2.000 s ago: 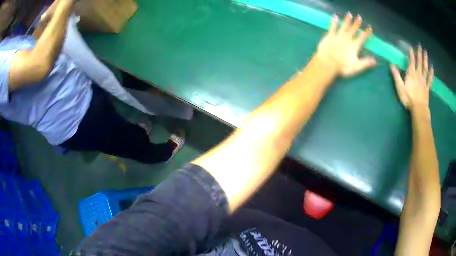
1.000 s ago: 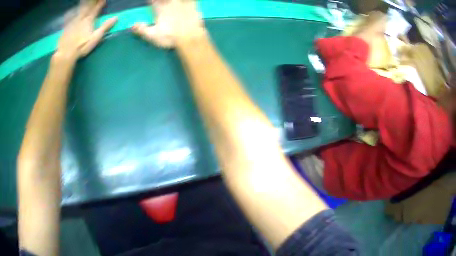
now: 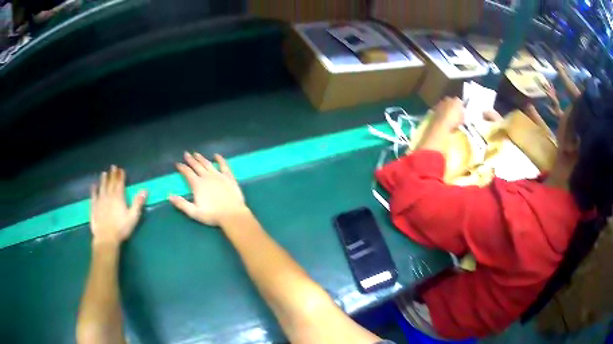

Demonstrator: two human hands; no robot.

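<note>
My left hand (image 3: 115, 209) lies flat on the green bench (image 3: 195, 282), palm down, fingers spread, fingertips over the bright green strip (image 3: 282, 156). My right hand (image 3: 210, 191) lies palm down to its right, also with spread fingers across the strip. Both hands are bare and empty, and they do not touch each other. A black mobile phone (image 3: 365, 249) lies on the bench to the right of my right forearm.
Open cartons (image 3: 356, 87) with grey-white inserts and leaflets stand at the back right, beyond the strip. A person in red (image 3: 491, 228) sits at the right, hands in tan-yellow material (image 3: 464, 158). White cords (image 3: 401, 131) lie beside them. A green post (image 3: 514, 37) stands behind.
The view has swung from the left side to the right and lifted, bringing the cartons into view. The person in blue has left the picture. Both hands stay flat on the bench.
</note>
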